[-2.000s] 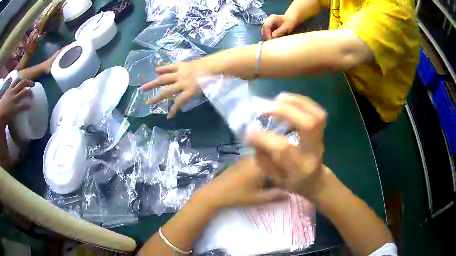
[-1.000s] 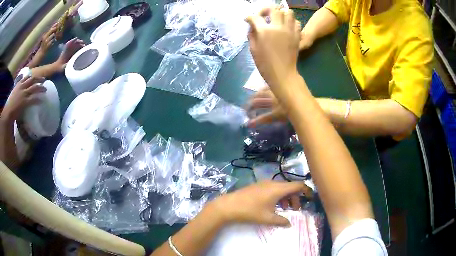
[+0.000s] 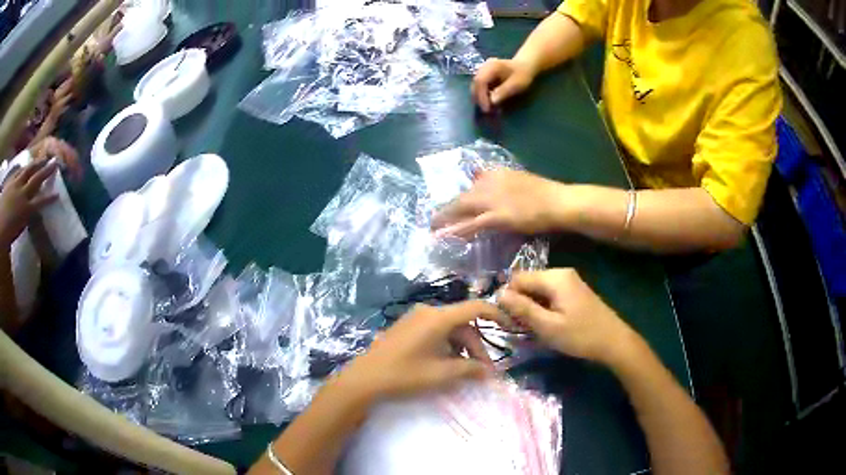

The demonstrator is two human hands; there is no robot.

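Observation:
My left hand (image 3: 417, 353) is slightly blurred over the upper edge of the stack of empty zip-lock bags (image 3: 445, 431), its fingertips at a black cable. My right hand (image 3: 570, 320) is just right of it, fingertips pinched together. The black USB cable (image 3: 493, 345) loops between my hands, with shiny clear plastic around it; whether it is inside a bag cannot be told. More dark cables (image 3: 422, 295) lie just beyond my left hand, partly under clear bags. What my left fingers grip is unclear.
A co-worker's hand (image 3: 506, 202) rests on clear bags (image 3: 371, 209) just beyond my hands. Bagged cables (image 3: 269, 325) lie at left, with another heap (image 3: 371, 46) on the far side. White round parts (image 3: 116, 320) and a pale curved rail (image 3: 102, 404) are at left.
My right hand has come back from the far heap to beside my left hand. The co-worker's hand has moved onto clear bags that now lie nearer the cables.

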